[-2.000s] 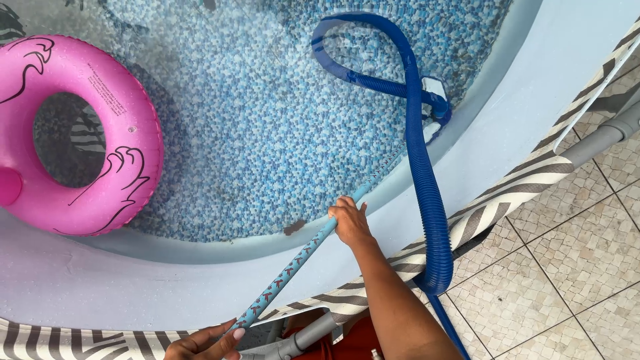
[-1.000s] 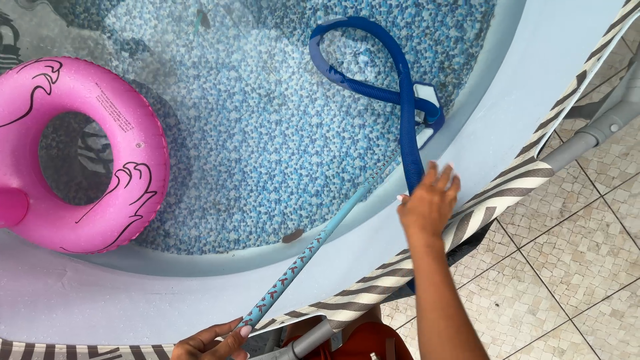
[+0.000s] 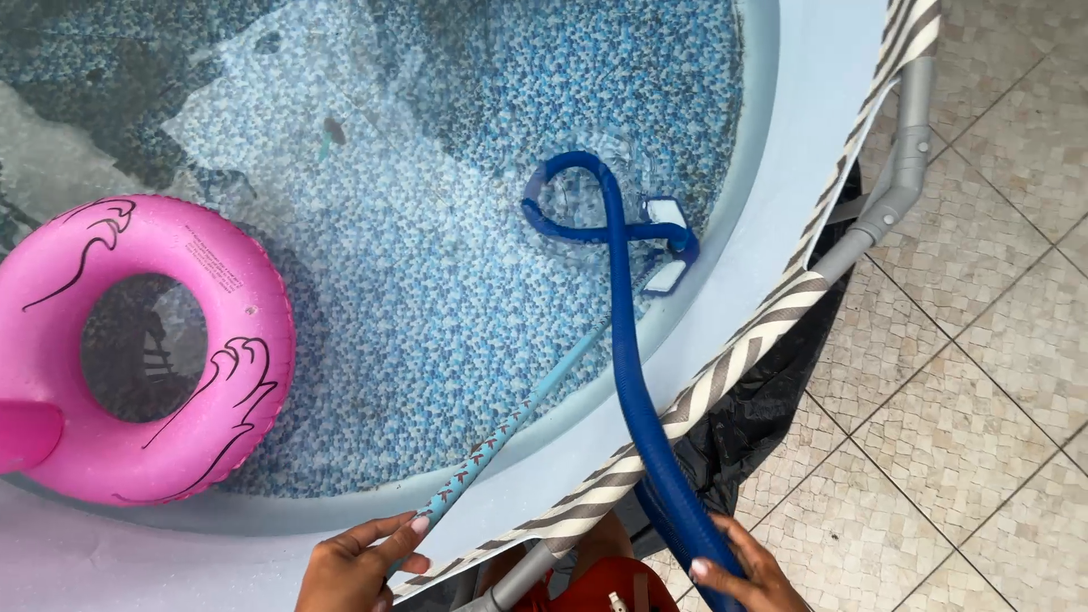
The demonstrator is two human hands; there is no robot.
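My left hand (image 3: 365,557) grips the near end of a light blue patterned pole (image 3: 484,450), which slants down into the pool water toward the vacuum head. My right hand (image 3: 748,565) is closed around a blue ribbed pool hose (image 3: 633,374) just outside the pool's rim. From there the hose runs over the striped rim, crosses above the pole and makes a loop on the water. Its far end meets a blue pool vacuum head with white parts (image 3: 665,276), under water close to the pool's right wall. Where the pole's far end joins is hidden by the hose.
A pink inflatable swim ring (image 3: 255,323) floats at the left. The striped pool rim (image 3: 722,387) and its grey tubular frame (image 3: 858,242) curve along the right and near side. Outside lie black plastic sheeting (image 3: 756,416) and a tiled floor (image 3: 935,408).
My right hand has let go of the pole and now holds the hose outside the rim. The hose loop has become smaller. My left hand has stayed on the pole.
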